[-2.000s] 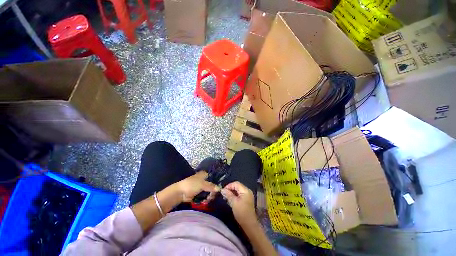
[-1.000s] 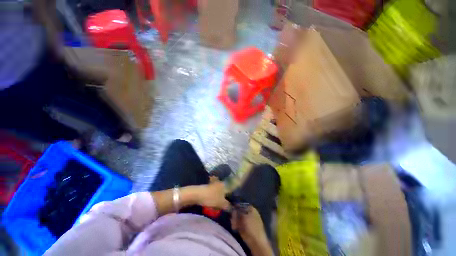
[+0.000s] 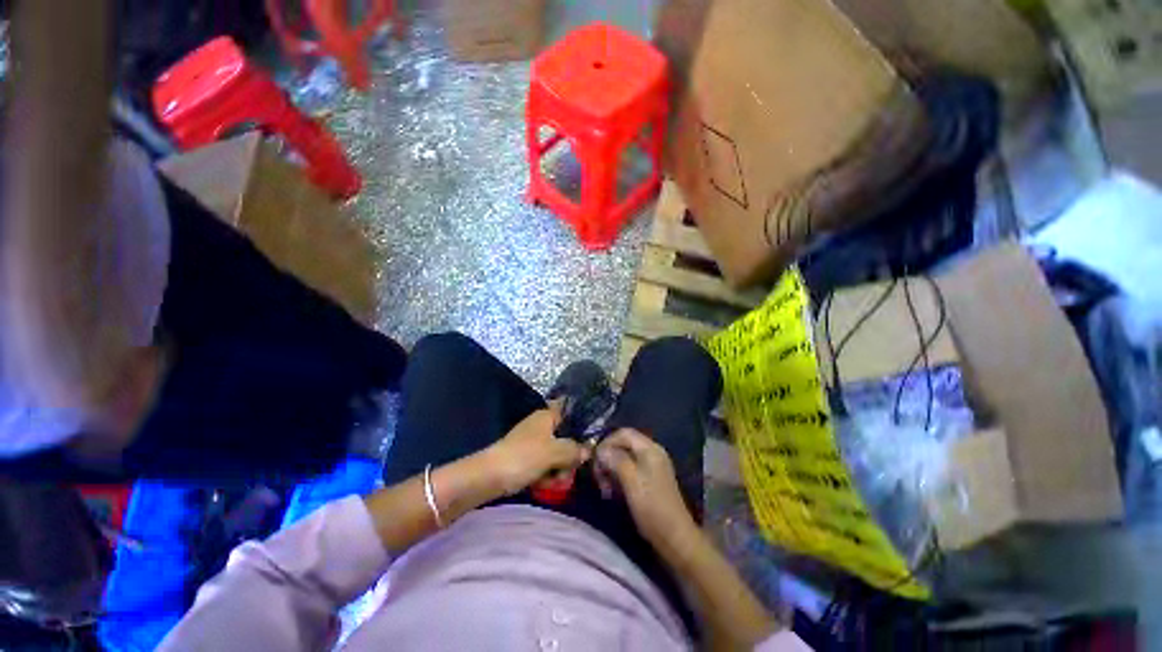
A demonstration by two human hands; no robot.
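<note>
My left hand (image 3: pixel 533 451) and my right hand (image 3: pixel 633 466) are close together over my lap. A small coiled black cable bundle (image 3: pixel 582 397) shows just beyond my left hand, which grips it. The fingertips of my right hand are pinched beside it at a tiny piece, too small to make out. A bright red patch (image 3: pixel 553 489) shows under my hands.
At left a person (image 3: pixel 242 318) in dark trousers stands close, partly covering a blue tote (image 3: pixel 159 560) and a carton. A red stool (image 3: pixel 599 77) and pallet are ahead. At right are a yellow-sided carton (image 3: pixel 816 446) with plastic bags and a large carton (image 3: pixel 790 140) with black cables.
A person has come in at the left, covering much of the blue tote and a carton. The view has shifted. My hands stay together over my lap.
</note>
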